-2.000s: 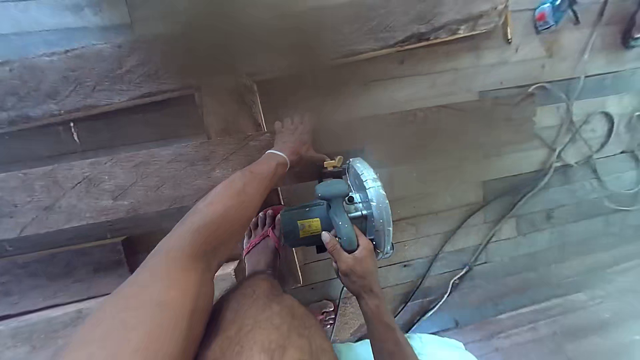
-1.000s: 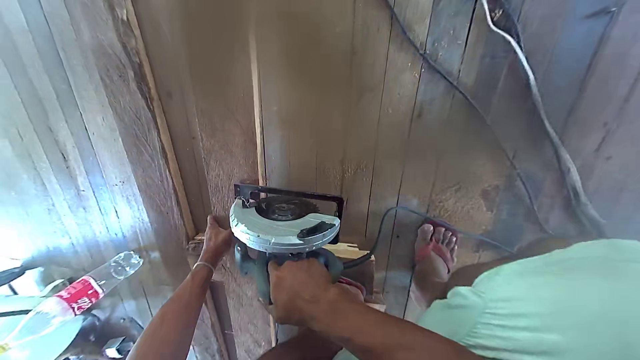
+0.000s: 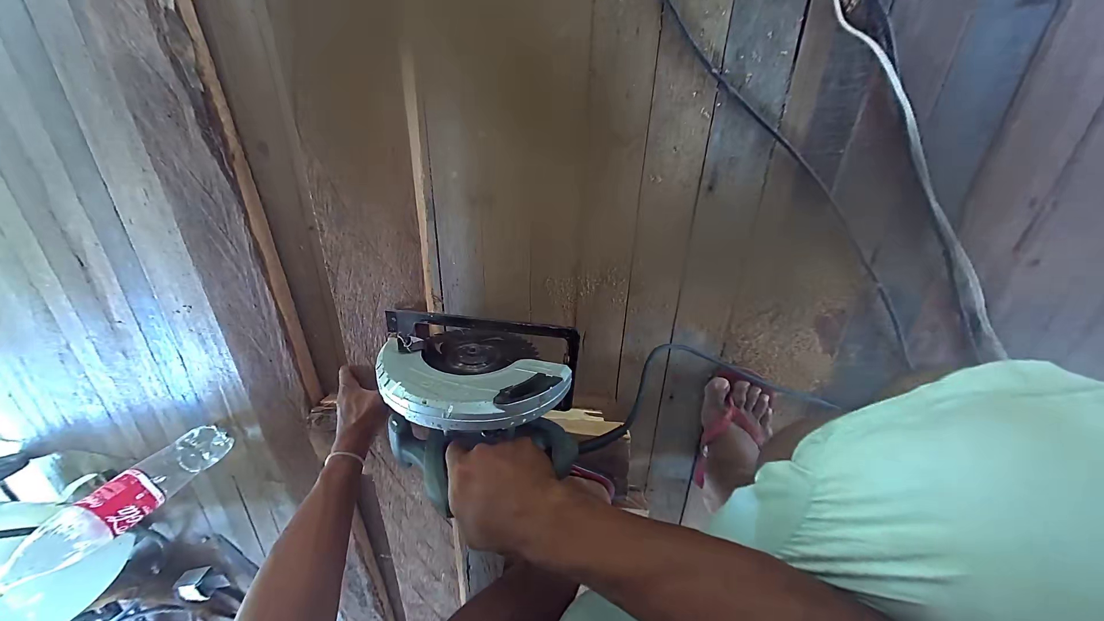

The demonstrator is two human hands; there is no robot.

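My right hand (image 3: 504, 492) is closed around the rear handle of a circular saw (image 3: 474, 388), whose silver guard, toothed blade and black base plate face up and away from me. The saw sits across a rough wooden board (image 3: 371, 250). Left of the saw, my left hand (image 3: 358, 401) rests at the board's edge; its fingers are partly hidden, so its grip is unclear. A short wood piece (image 3: 591, 423) with a pale cut face lies right of the saw, close to a sandalled foot.
A dark power cord (image 3: 647, 379) loops right from the saw. Other cables (image 3: 931, 181) cross the plank floor. My sandalled foot (image 3: 733, 423) stands at right, near sawdust (image 3: 789, 332). An empty plastic bottle (image 3: 121, 504) lies at lower left among tools.
The view has swung round strongly since two seconds ago. My right hand holds the saw throughout. Over the last second, the saw and both hands have hardly moved.
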